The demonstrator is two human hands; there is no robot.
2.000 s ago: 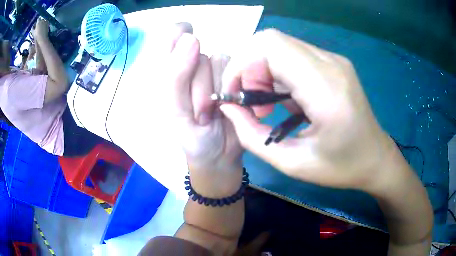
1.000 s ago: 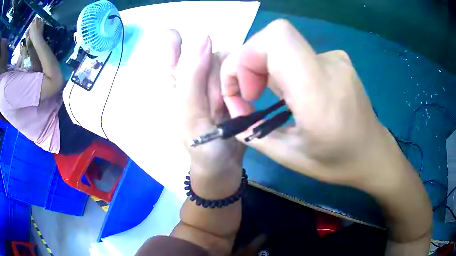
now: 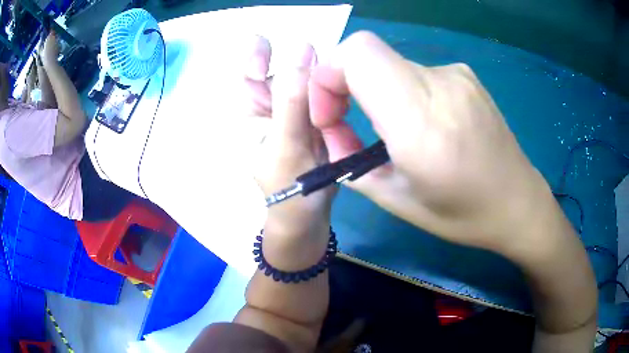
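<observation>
My right hand (image 3: 441, 145) is bare and holds a black audio plug (image 3: 314, 180) with a silver ringed tip pointing down left. A second thin black plug lies close along it, and its short metal end (image 3: 345, 177) just shows. My left hand (image 3: 290, 145), with a dark coiled bracelet on the wrist, is raised behind the audio plug. Its fingers are apart and I see nothing held in it. My right thumb and index finger are close to the left hand's fingers and hide part of them. The plugs' leads are hidden in my right hand.
A white sheet (image 3: 200, 103) covers the left of the teal mat (image 3: 427, 265). A light blue fan (image 3: 131, 45) and a phone (image 3: 120, 107) are at upper left. A person in a pink shirt (image 3: 41, 145) is beyond. Thin black cables (image 3: 578, 207) lie at right. A red stool (image 3: 127, 238) stands at lower left.
The audio plug has swung from pointing left to pointing down left. The second plug now lies closer along it. The left hand's fingers, curled near the tip earlier, have spread and moved off it.
</observation>
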